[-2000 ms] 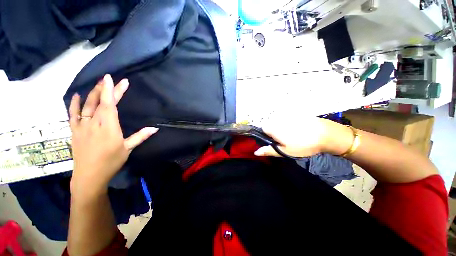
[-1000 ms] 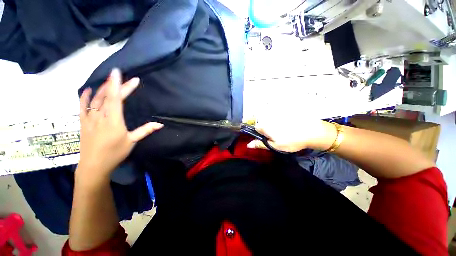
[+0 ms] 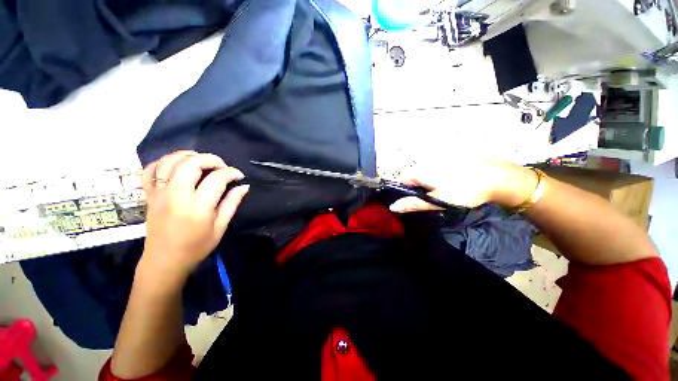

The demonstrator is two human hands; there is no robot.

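The dark navy garment panel (image 3: 297, 119) lies over the table's front edge, its upper part folded and bluish under glare. My left hand (image 3: 192, 205) is at the panel's left side, fingers curled, with dark cloth between thumb and fingertips. My right hand (image 3: 468, 186) holds the tailor's shears (image 3: 312, 172) by the black handles, to the right of the panel. The blades point left over the panel and look closed or nearly so. Whether a blade is inside the cloth cannot be told.
The white sewing machine (image 3: 602, 33) stands at upper right. A green-handled tool (image 3: 557, 108) and dark scraps (image 3: 576, 117) lie beyond my right hand. Heaped navy cloth (image 3: 97, 45) is at upper left. A cardboard box (image 3: 602, 186) and crumpled cloth (image 3: 494, 242) are lower right.
My left hand's spread fingers have curled in and closed on the cloth, and the hand has shifted right. The shears have moved slightly right, and their tip points a little higher.
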